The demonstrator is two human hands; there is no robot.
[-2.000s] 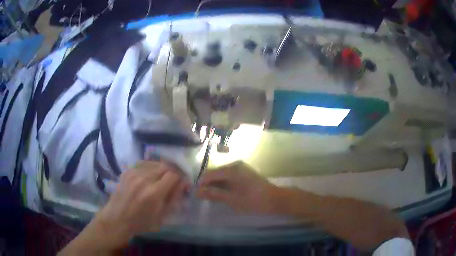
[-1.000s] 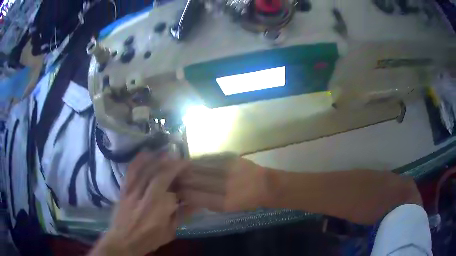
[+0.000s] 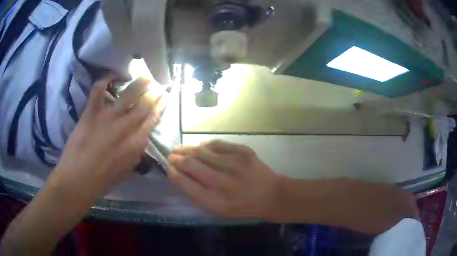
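Note:
White and black cloth [image 3: 169, 134] lies under the left end of the sewing machine, with a narrow folded edge running down between my hands. My left hand [image 3: 111, 122] is on the cloth left of the needle area, its fingers bent and gripping it close to the bright metal parts [image 3: 178, 75]. My right hand [image 3: 223, 175] is nearer the table's front, its fingertips closed on the lower end of the cloth. Glare and my left fingers hide the exact stitching point. Both hands are bare.
A bunched white garment with black strips [image 3: 55, 75] lies at the left. The cream machine head [image 3: 280, 30] and teal-framed panel [image 3: 368, 62] overhang from above. The pale machine bed [image 3: 300, 117] extends right. The table's front edge [image 3: 150, 214] curves below; red baskets [image 3: 432, 215] show beyond it.
The view has moved closer to the needle area. My hands were close together and have moved apart: the left is up by the machine's left end, the right lower on the cloth.

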